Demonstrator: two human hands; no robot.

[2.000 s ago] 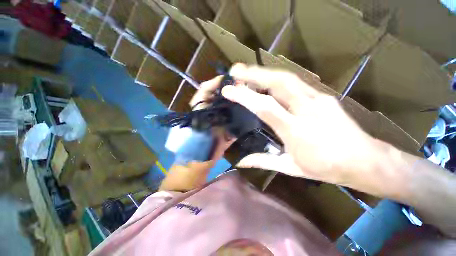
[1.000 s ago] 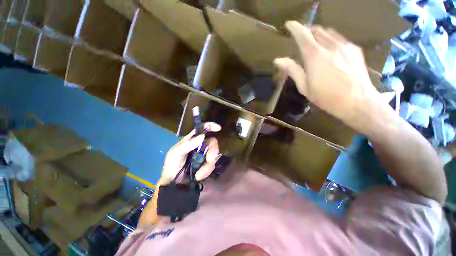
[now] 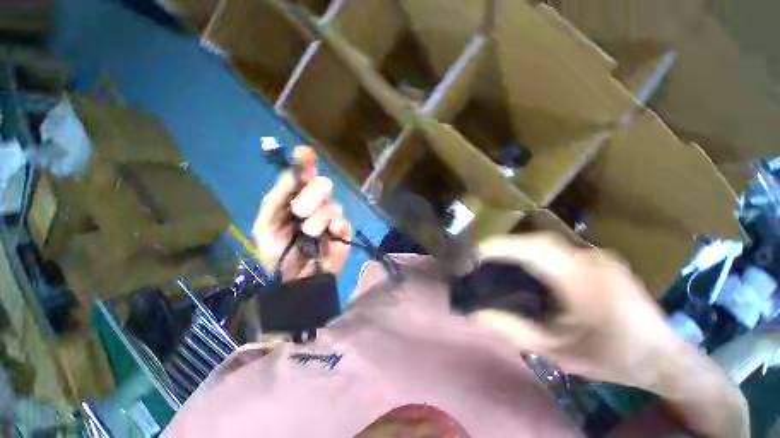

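Observation:
My left hand [image 3: 299,214] is closed around the thin black cord of a power adapter. The adapter's black block [image 3: 299,305] hangs below the fingers, and a cable end with a white tip [image 3: 272,147] sticks out above them. My right hand [image 3: 564,299] is blurred and holds another black adapter [image 3: 500,288] in front of my chest. The open brown product boxes [image 3: 462,162] stand in tight rows ahead of me. A small white item [image 3: 459,217] shows in a near box. Dark items lie in some other boxes, too blurred to name.
Brown cartons [image 3: 145,222] stand at the left, with a white plastic bag [image 3: 64,137] near them. Blue floor [image 3: 171,94] with a yellow line runs between the cartons and the boxes. Shiny white and clear pieces [image 3: 744,291] are piled at the right. Metal rods [image 3: 201,321] are at the lower left.
My right hand has come back from over the boxes towards my chest and now holds a black adapter. My left hand still holds its adapter. The view has turned and shifted.

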